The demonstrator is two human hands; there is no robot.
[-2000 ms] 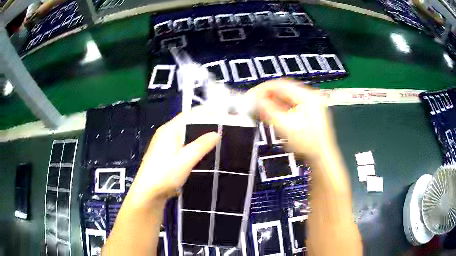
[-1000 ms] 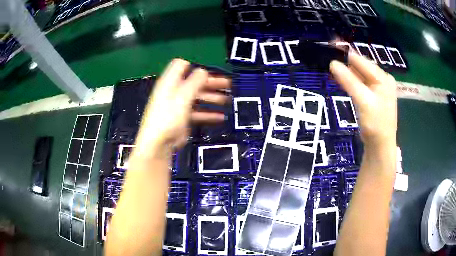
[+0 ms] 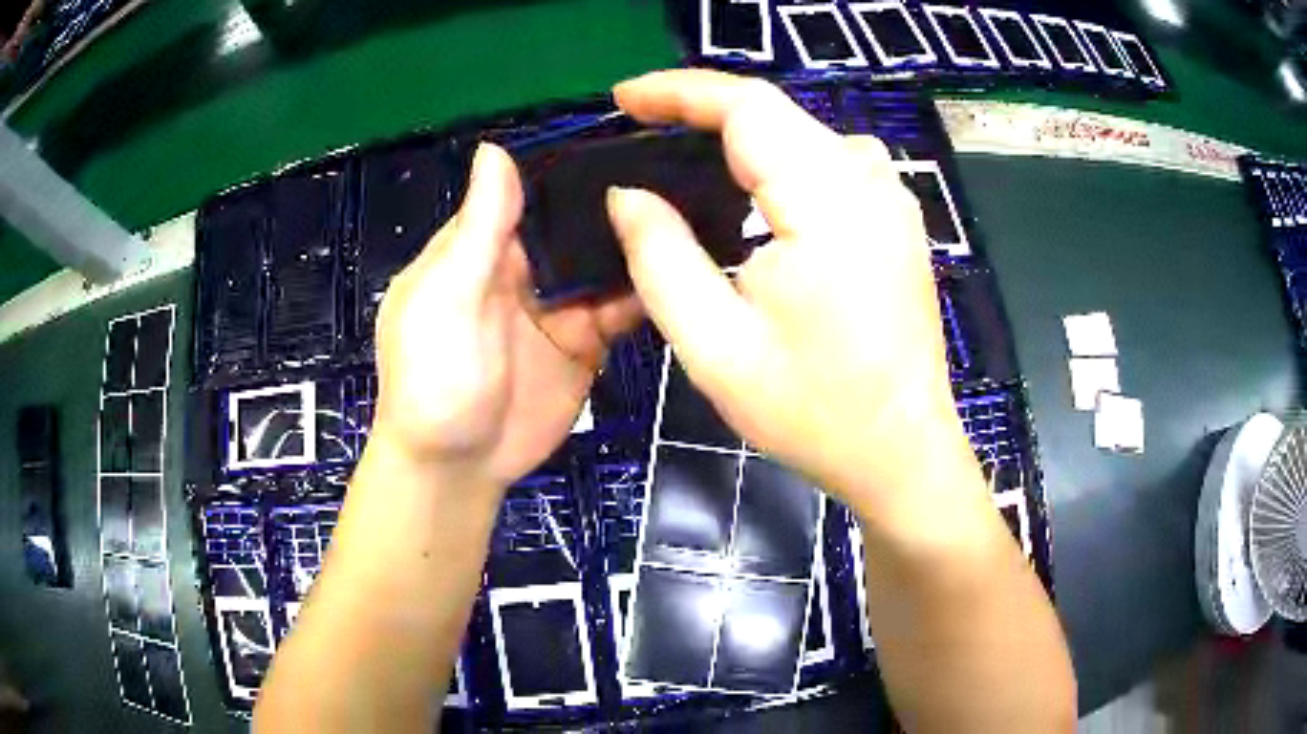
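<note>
My left hand (image 3: 466, 337) and my right hand (image 3: 803, 273) hold a dark rectangular piece (image 3: 573, 215) between them, raised above the tray. The left fingers and palm support its left end and underside. The right thumb lies on its face and the right fingers are at its upper right. The hands cover part of the piece. A sticker sheet (image 3: 695, 502) with black rectangles lies on the housings below my right hand, its upper part hidden. Housings with white-bordered rectangles (image 3: 542, 645) sit in the black tray (image 3: 294, 179).
A spare gridded strip (image 3: 136, 495) and a dark slim object (image 3: 43, 495) lie at the left. Small pale squares (image 3: 1092, 380) and a white fan (image 3: 1269, 523) are at the right. A green belt (image 3: 416, 72) with another filled tray (image 3: 932, 36) runs behind.
My hands were apart a second ago and have come together on the dark piece. Earlier they handled the sticker sheet, which now lies on the tray. The view has shifted.
</note>
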